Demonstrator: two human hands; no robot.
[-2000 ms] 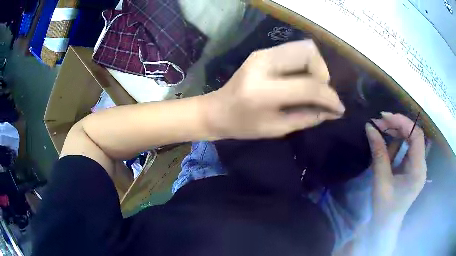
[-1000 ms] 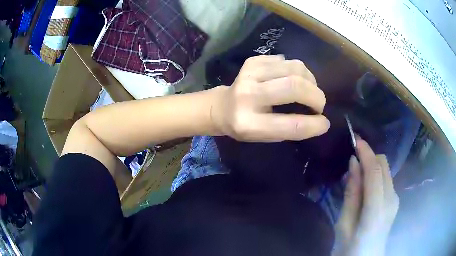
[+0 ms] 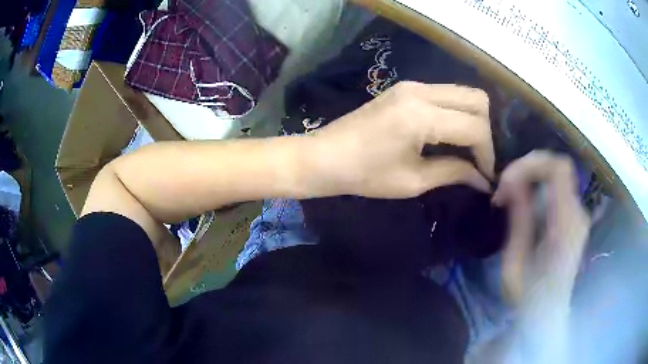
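Observation:
A dark garment piece lies over my lap and spreads up to the table edge, hard to tell from my black top. Pale scalloped embroidery shows on it above my left hand. My left hand pinches the dark cloth between thumb and fingertips. My right hand is blurred, its fingertips close to my left fingertips at the same spot. Whether it holds cloth or a tool cannot be made out; no pointed tool shows clearly.
The white wood-edged machine table curves along the upper right, with printed marks. An open cardboard box stands at left. A maroon plaid garment lies on a pale surface at the upper left. Blue jeans show below my left forearm.
My right hand has moved up to meet my left fingertips; the thin tool seen in it earlier no longer shows clearly. My left hand has moved slightly right. More embroidery shows.

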